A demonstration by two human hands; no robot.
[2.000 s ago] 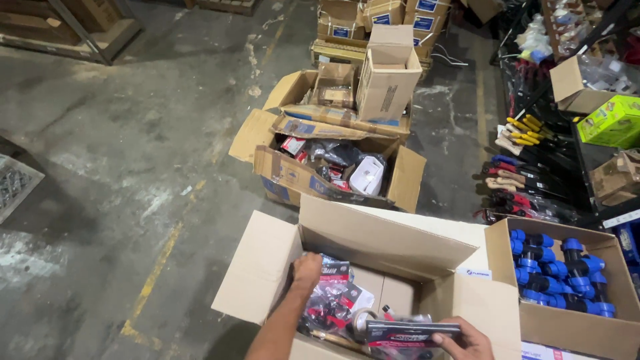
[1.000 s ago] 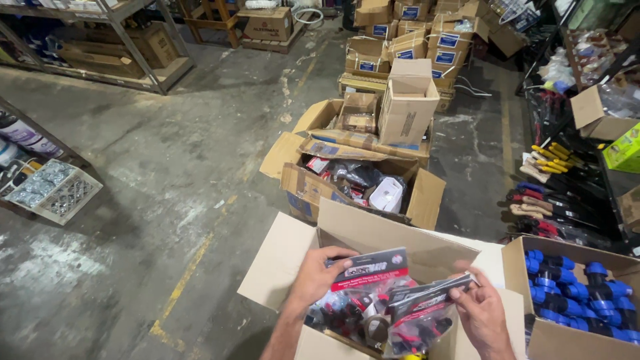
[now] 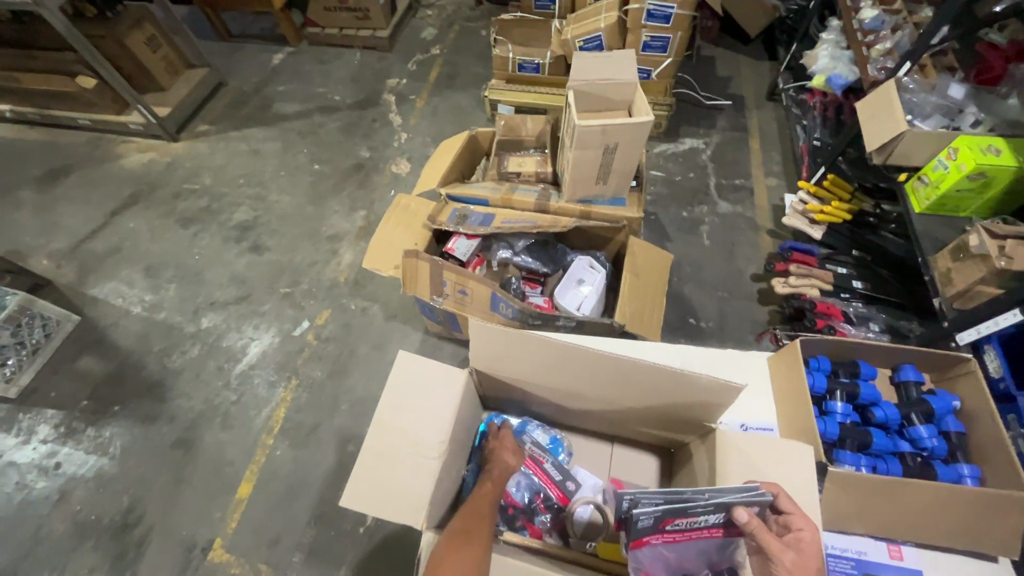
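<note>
An open cardboard box (image 3: 592, 376) stands in front of me. Inside it lie plastic packages with red and black header cards (image 3: 544, 472), some blue-tinted plastic packaging (image 3: 544, 436) and a roll of tape (image 3: 590, 518). My left hand (image 3: 500, 458) reaches into the box's left side, at the blue-tinted plastic; its fingertips are partly hidden, so its hold is unclear. My right hand (image 3: 780, 528) grips a stack of header-card packages (image 3: 692, 524) by their right edge, over the box's right part.
A carton of blue and black pipe fittings (image 3: 888, 424) stands at right. Beyond my box are a worn carton with mixed goods (image 3: 456, 280) and an upright carton (image 3: 604, 136). Shelving with yellow-handled tools (image 3: 832, 200) lines the right. A plastic crate (image 3: 32, 344) sits at far left.
My left hand has gone from a package held above the box down into its left side. My right hand still holds packages, now a stack of several. The view has shifted.
</note>
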